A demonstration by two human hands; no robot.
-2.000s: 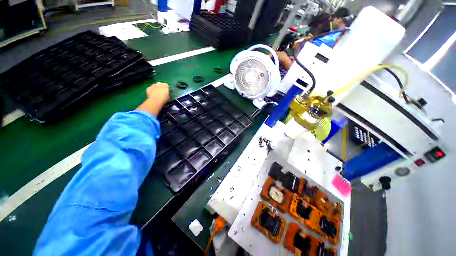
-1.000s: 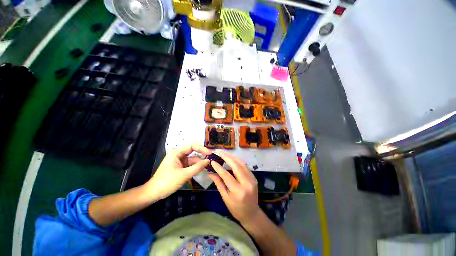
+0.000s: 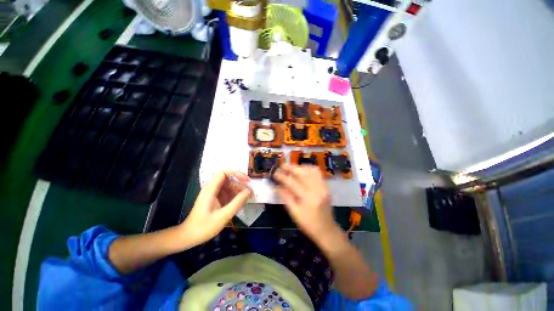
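Note:
My left hand (image 3: 220, 203) is over the front left edge of the worktable, its fingers curled but apart, with nothing seen in it. My right hand (image 3: 305, 193) is blurred, at the front row of orange nests. Its fingertips pinch a small black part (image 3: 276, 174), just beside the front left nest (image 3: 265, 163). Orange-brown nests stand in three rows on the grey base plate (image 3: 316, 193); most show black parts. The middle left nest (image 3: 265, 135) shows a pale round centre. My right hand partly hides the front middle nest (image 3: 307, 159).
A black blister tray (image 3: 130, 115) lies left on the green belt, with loose black parts beyond it. A white fan (image 3: 169, 13) and brass-coloured press head (image 3: 246, 19) are at the back. Tiny black components (image 3: 234, 85) and a pink block (image 3: 339, 85) lie behind the nests. An orange plug (image 3: 355, 218) is at the front edge.
My left hand has come from the blister tray to the front of the fixture. My hands, together on a black part one second ago, are now apart; the right has moved towards the nests.

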